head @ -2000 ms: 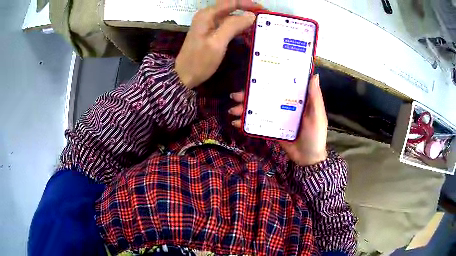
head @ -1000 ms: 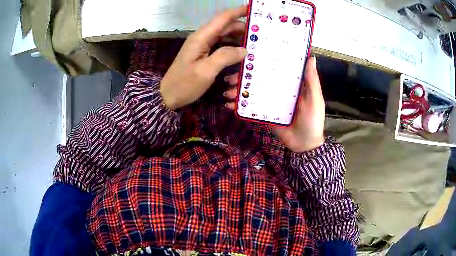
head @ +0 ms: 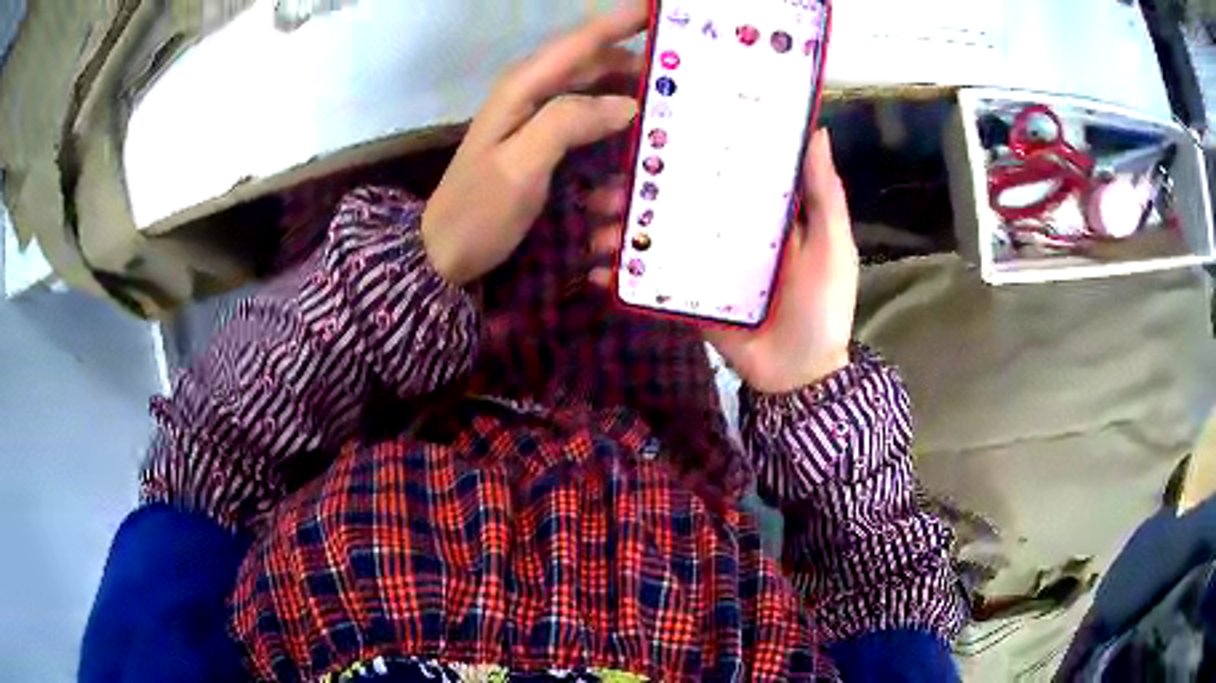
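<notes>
A smartphone (head: 727, 160) with a red case and a lit screen stands out in front of me, its top cut off by the upper edge of the picture. The screen shows a list with small round icons. My right hand (head: 800, 287) holds the phone from below and behind, thumb along its right edge and fingertips showing at its left edge. My left hand (head: 514, 167) is at the phone's left side, fingers apart and reaching to its edge; some fingertips are hidden at or behind the phone. It does not grip the phone.
The white table (head: 307, 80) runs across the top. A white open tray (head: 980, 187) at its right holds red-handled scissors (head: 1040, 180). Khaki cloth (head: 1054, 360) lies below the tray, and more khaki cloth (head: 67, 147) hangs over the table's left end. A plaid apron (head: 507, 560) covers my lap.
The view has turned, bringing the tray left and up. The screen has changed from a chat to a list since the earliest frame. My left hand stays beside the phone; my right still holds it.
</notes>
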